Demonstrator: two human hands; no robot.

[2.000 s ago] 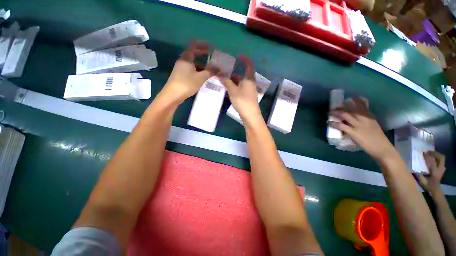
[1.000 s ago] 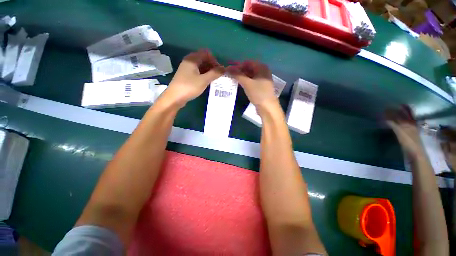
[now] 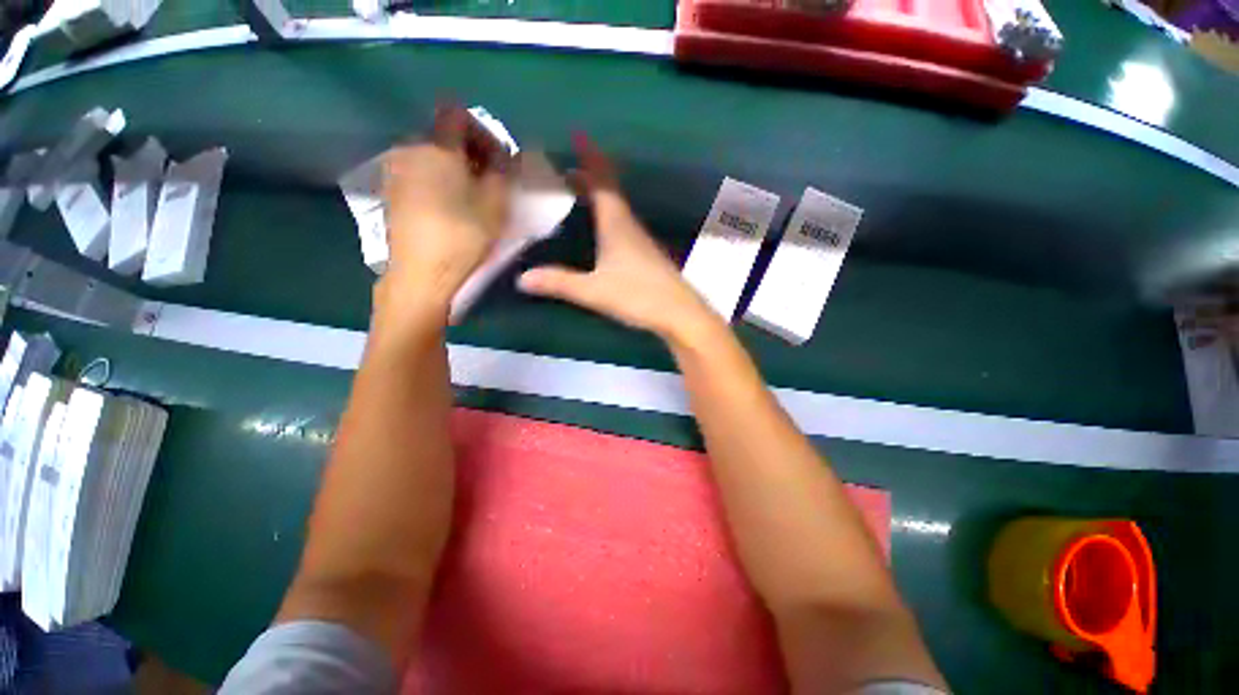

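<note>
My left hand point(image 3: 442, 211) is over the green belt, blurred, with its fingers on a white carton point(image 3: 527, 224) that is tilted and blurred. Another white carton piece point(image 3: 367, 211) shows behind and left of this hand. My right hand point(image 3: 618, 265) is just right of the carton, fingers and thumb apart, holding nothing. Two closed white cartons, one point(image 3: 734, 245) partly behind my right hand and one point(image 3: 806, 265) beside it, lie on the belt with their barcodes up.
Several open cartons point(image 3: 184, 217) lie on the belt at left. A flat carton stack point(image 3: 88, 502) is at the left edge. A pink-red foam mat point(image 3: 584, 543) lies in front of me. A yellow-orange tape dispenser point(image 3: 1073, 584) is at right. A red tray point(image 3: 842, 54) is across the belt.
My left hand has moved left from the upright carton onto a tilted one. My right hand has opened. The three cartons at left are no longer lying grouped there. The neighbour's arm has left view.
</note>
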